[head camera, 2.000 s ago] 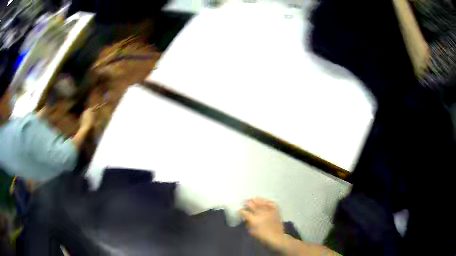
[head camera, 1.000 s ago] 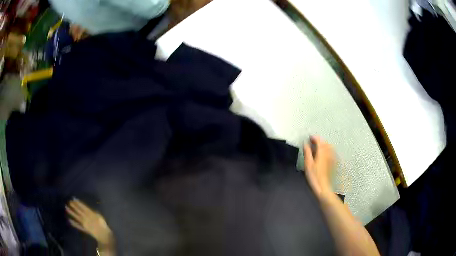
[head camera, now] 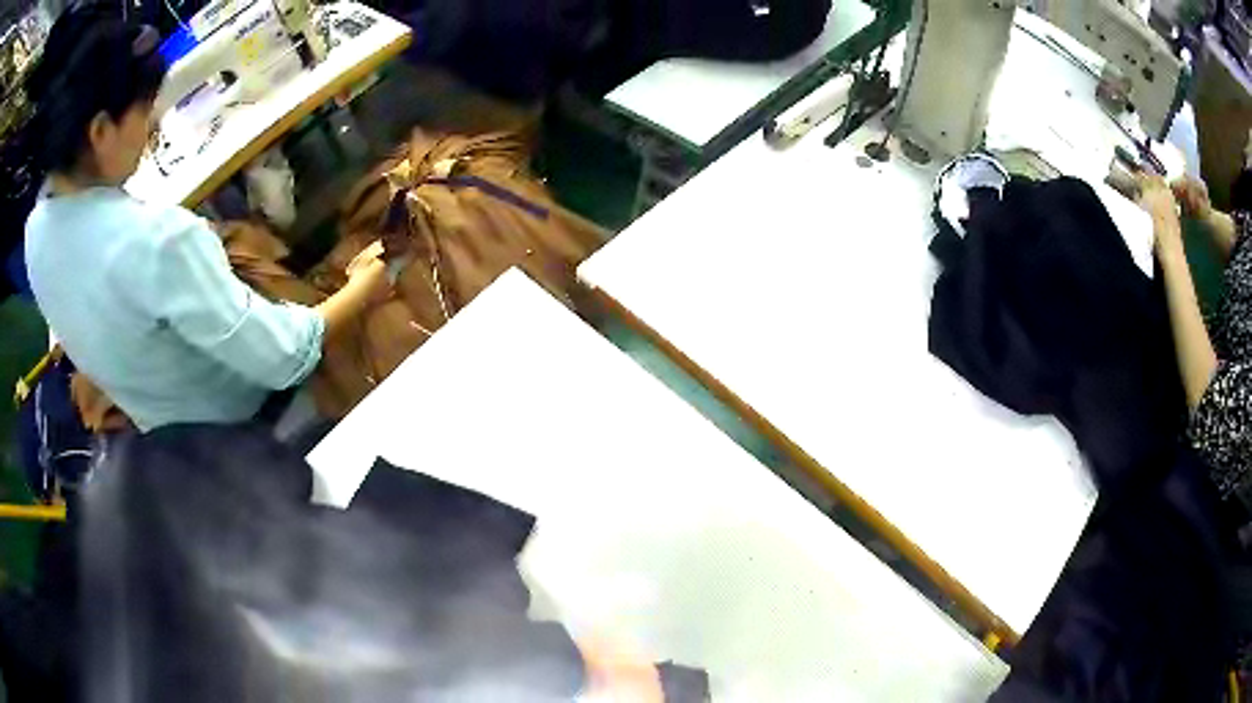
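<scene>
The dark navy-black coat (head camera: pixel 343 591) lies over the near left part of the white work table (head camera: pixel 728 549), its stepped edge on the tabletop. A pale haze blurs the lower part of the cloth. My right hand (head camera: pixel 621 670) shows small and blurred at the bottom edge, beside the coat's edge. Its fingers and any hold on the cloth cannot be made out. My left hand is not in view.
Across a narrow gap stands a sewing machine table (head camera: pixel 824 316) with an upright machine (head camera: pixel 957 69) and dark cloth (head camera: pixel 1044 302). A person in pale blue (head camera: pixel 165 302) handles brown garments (head camera: pixel 467 234) at left. Another person's forearm (head camera: pixel 1181 289) is at right.
The view has swung up and outward, showing both workers and the machines. My left hand has gone out of view at the bottom. My right hand now sits lower, at the bottom edge.
</scene>
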